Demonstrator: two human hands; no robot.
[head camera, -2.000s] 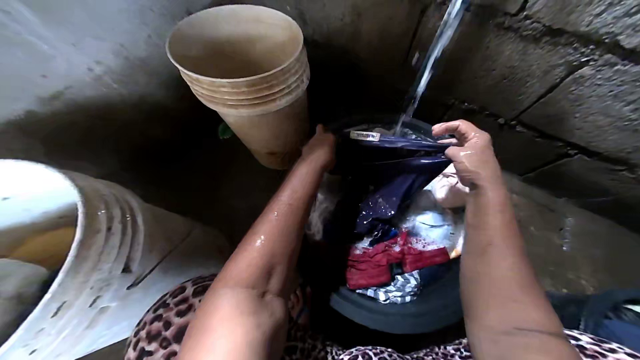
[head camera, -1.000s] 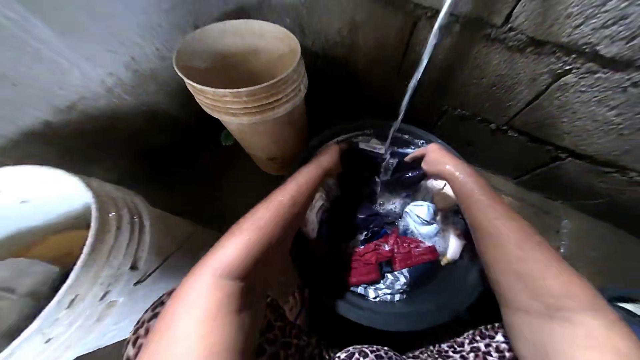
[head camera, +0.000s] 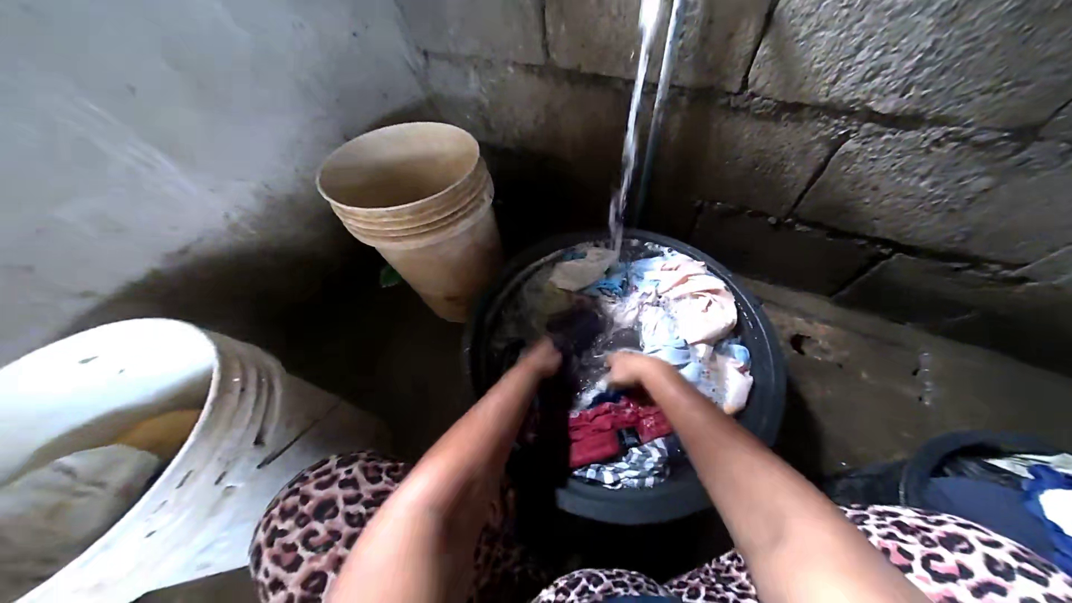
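Observation:
A round dark plastic tub (head camera: 766, 335) of wet clothes stands between my knees, with a stream of water (head camera: 634, 126) falling into its back. My left hand (head camera: 540, 358) is in the tub's left half, blurred, at a dark wet garment (head camera: 576, 328). Near the tub's middle is my right hand (head camera: 626, 368), its fingers partly hidden in the water and cloth. Whether either hand grips the dark cloth does not show. A red garment (head camera: 599, 434) and a checked cloth (head camera: 632, 466) lie at the near side; pale pink and light blue clothes (head camera: 699, 306) lie at the right.
Behind the tub's left side stands a stack of beige plastic buckets (head camera: 444, 251). A large white bucket (head camera: 251, 410) with cloth inside is at the left. Another dark tub (head camera: 921, 456) with clothes sits at the lower right. A concrete block wall (head camera: 913, 176) and a thin pipe (head camera: 659, 109) are behind.
Both hands held the dark garment stretched at the tub's back; now they are lower, near the middle. More pale clothes show at the back and right. The view has shifted.

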